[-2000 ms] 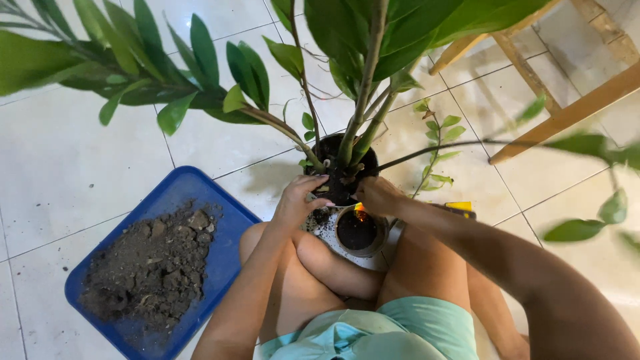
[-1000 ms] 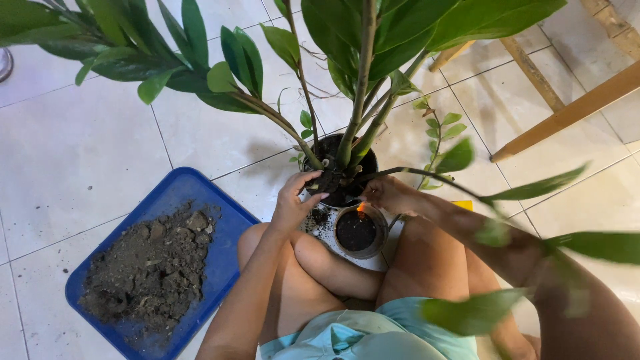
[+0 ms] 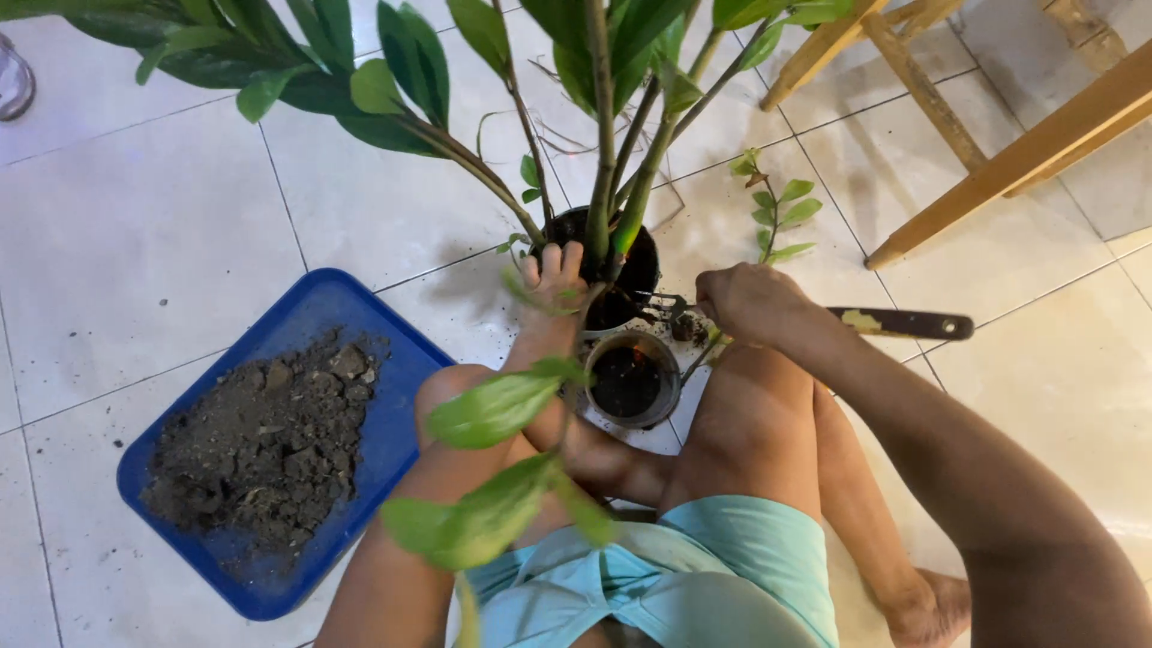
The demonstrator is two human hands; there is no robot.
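A tall leafy potted plant with thick stems (image 3: pixel 601 153) stands in a dark round pot (image 3: pixel 643 256) in front of my knees. My left hand (image 3: pixel 553 274) rests at the pot's left rim by the stem bases, fingers spread over the soil; whether it grips anything is hidden. My right hand (image 3: pixel 751 301) is closed around a small hand fork, its dark worn handle (image 3: pixel 904 323) pointing right and its metal tines (image 3: pixel 661 306) at the pot's right edge. Just below the pot is a round container (image 3: pixel 668 396) with dark soil inside.
A blue tray (image 3: pixel 256 598) heaped with dry, crumbly soil (image 3: pixel 270 441) lies at my left. A leafy cutting (image 3: pixel 765 216) is on the tiled floor beyond my right hand. Wooden furniture legs (image 3: pixel 999 180) stand at the upper right. Blurred leaves (image 3: pixel 495 409) hang before my lap.
My right hand has moved right from beside the soil container and now holds the hand fork. A leafy stem that stretched to the right now hangs over my lap.
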